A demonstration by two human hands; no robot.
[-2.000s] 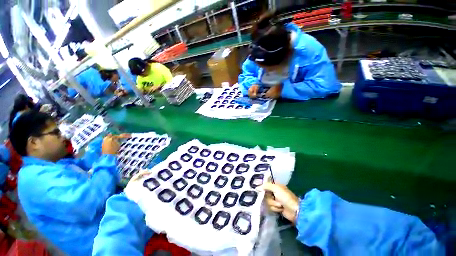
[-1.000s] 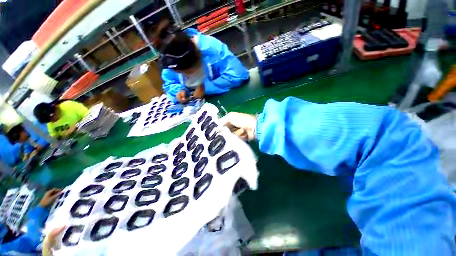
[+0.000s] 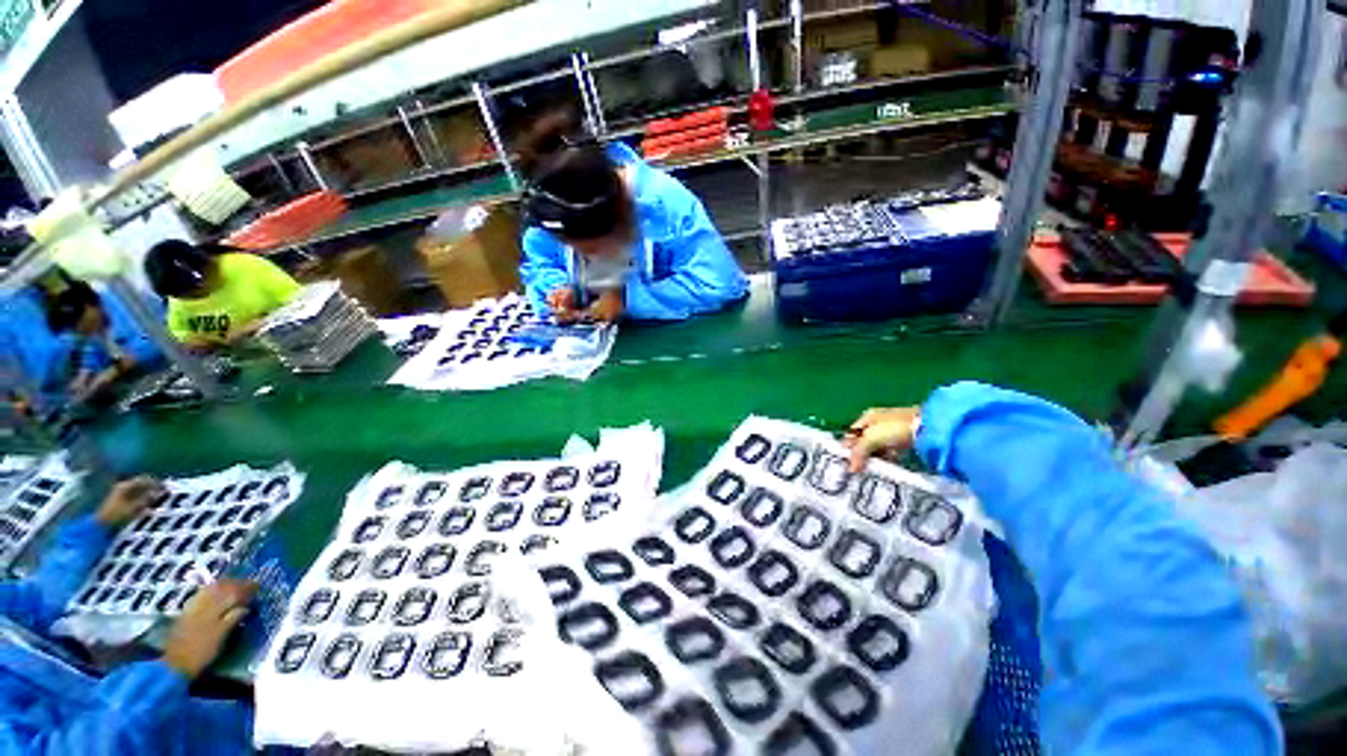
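Observation:
A white crinkled tray bears rows of black frame-shaped housings. My right hand grips its far edge near the right corner. Its left side overlaps a second white tray with similar rows of black housings, which lies on the green bench. My left hand is not in view. The near edge of the held tray is cut off by the picture's bottom.
A dotted blue sheet shows beside the held tray. Another worker's hands are at a tray on the left. A person in blue works across the bench. A metal post, orange handle and crumpled plastic are at right.
The held tray has moved from the left over to the right side, uncovering the second tray. My left hand, earlier at the tray's left edge, has gone out of view.

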